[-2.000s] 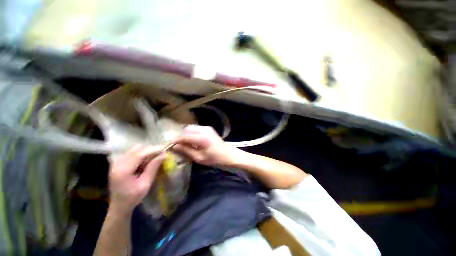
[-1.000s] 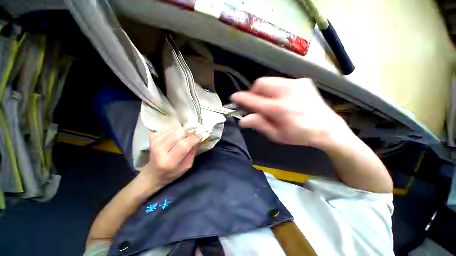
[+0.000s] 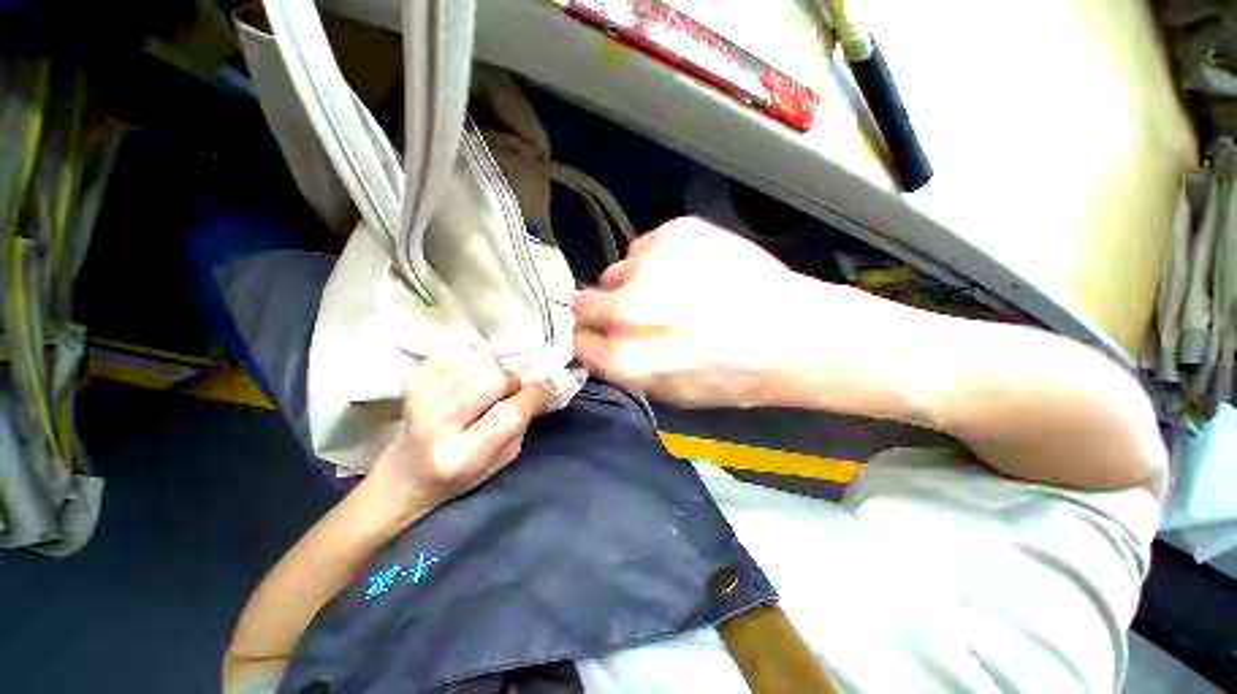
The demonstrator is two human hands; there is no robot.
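A cream tote bag (image 3: 373, 332) lies on the dark navy apron (image 3: 543, 522) over my lap. Its long beige straps (image 3: 434, 122) stand up towards the top of the view. A thin dark double line, perhaps a zipper (image 3: 513, 224), runs down to the bag's near corner. My left hand (image 3: 464, 414) is bare and pinches the bag fabric at that corner. My right hand (image 3: 665, 319) is bare, with bent fingertips against the bag's right edge beside my left hand. What those fingertips hold is hidden.
The pale worktable (image 3: 1045, 149) has a dark red strip (image 3: 705, 61) along its near edge and a black-gripped tool handle (image 3: 889, 115). Bags with yellow edges (image 3: 41, 298) hang at left. More greyish bags (image 3: 1201, 285) hang at far right. A yellow floor line (image 3: 767, 458) passes below my right forearm.
My right hand has moved left, from beside the bag onto its edge. The straps have shifted right and stand more upright. My left hand keeps its pinch on the bag.
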